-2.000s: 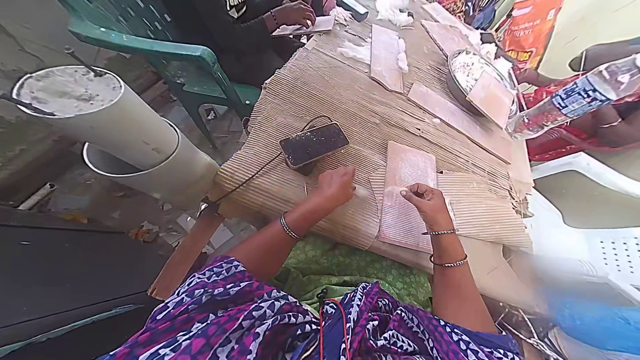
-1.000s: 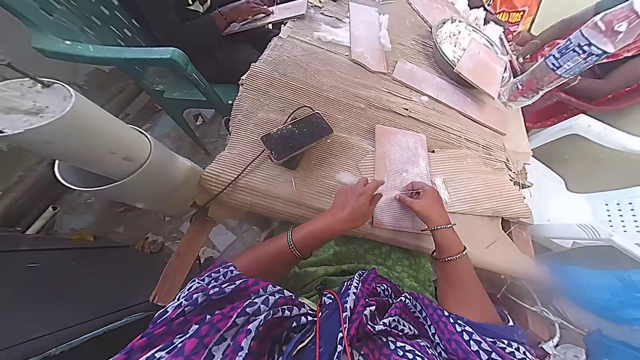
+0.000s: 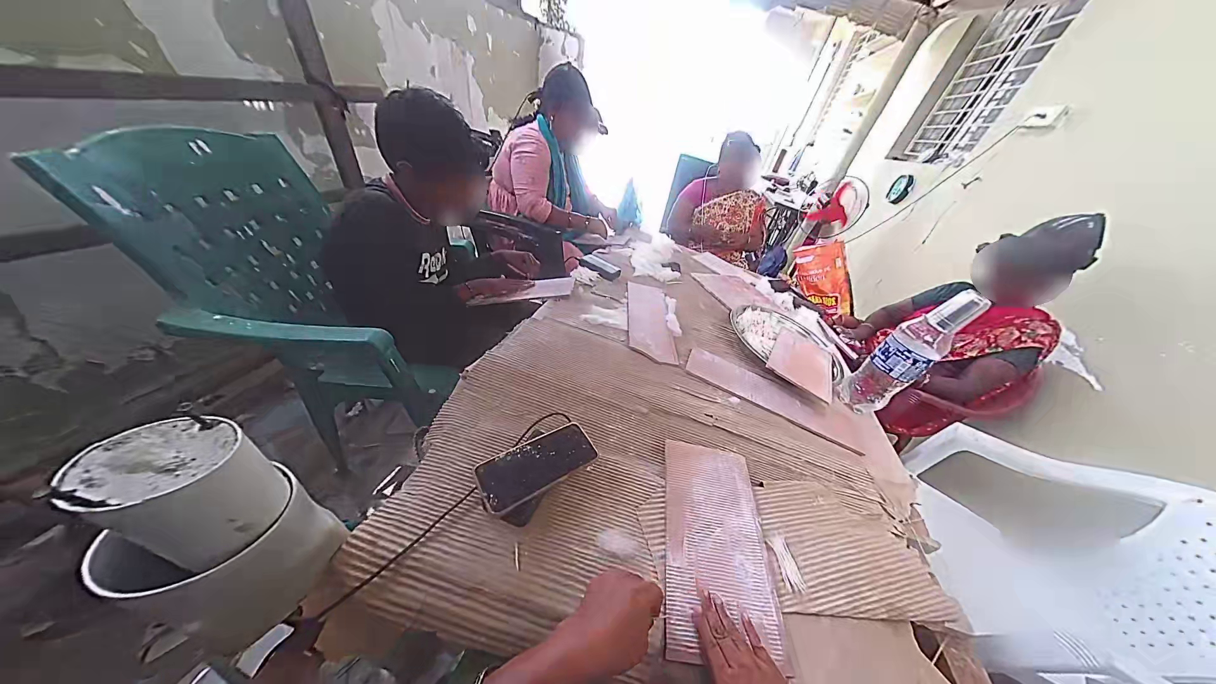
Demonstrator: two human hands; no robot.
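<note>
A flat rectangular board (image 3: 712,513) lies lengthwise on the corrugated cardboard that covers the table. My right hand (image 3: 731,646) rests flat on its near end with the fingers spread. Just left of the board is my left hand (image 3: 617,613), fingers curled; whether it pinches anything is hidden. A small tuft of white fibre (image 3: 617,543) lies above my left hand. To the right of the board sits a little bundle of thin white wick-like strands (image 3: 786,562). A smartphone (image 3: 535,467) with a cable lies propped to the left.
Farther up are more boards (image 3: 651,323), a metal bowl (image 3: 739,328) of white material and a plastic bottle (image 3: 898,356). Several people sit around the table. White containers (image 3: 204,541) and a green chair (image 3: 275,323) stand left, a white chair (image 3: 1073,541) right.
The view has tilted up a lot. My right hand, earlier with its fingers pinched over the board, now lies spread on it. My left hand has come away from near the right one.
</note>
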